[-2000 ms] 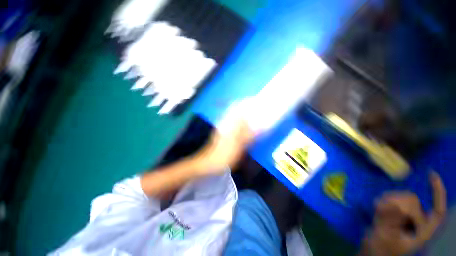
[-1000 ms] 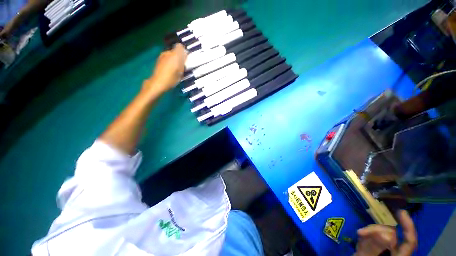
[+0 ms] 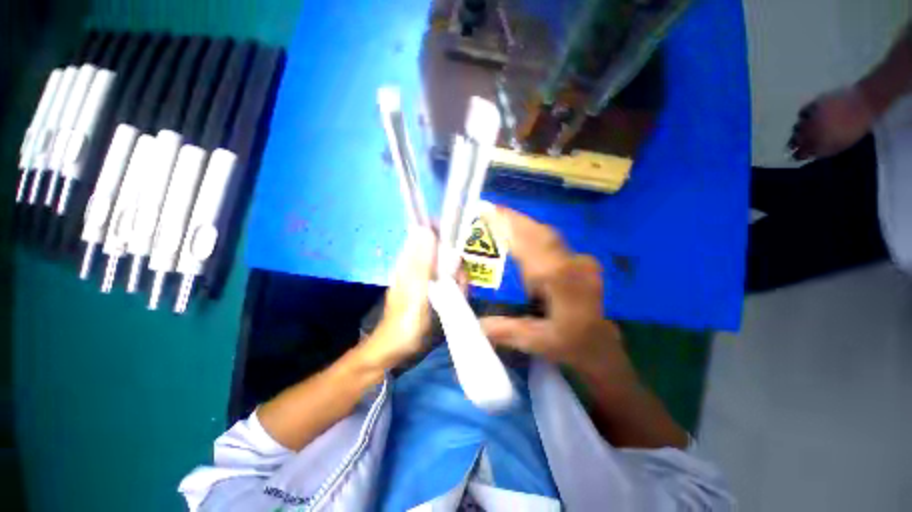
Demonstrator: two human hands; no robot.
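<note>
A white stick unit (image 3: 465,335) is held in front of my lap with its legs spread. Two narrow legs point up and away, and a wider piece points down towards me. My left hand (image 3: 411,300) grips it near the joint. My right hand (image 3: 560,295) is just right of the joint, blurred, with its fingers apart; whether its fingertips touch the unit is unclear. The joint is partly hidden by the fingers.
The black ribbed tray (image 3: 262,110) with several white units lies at the left on the green bench (image 3: 120,400). The machine with a yellow strip (image 3: 590,170) stands on the blue table (image 3: 690,230) ahead. Another person's hand (image 3: 835,122) is at the upper right.
My left hand has come back from the tray and now holds a spread white unit. My right hand has moved from the machine's front to beside it. The view has turned towards the table.
</note>
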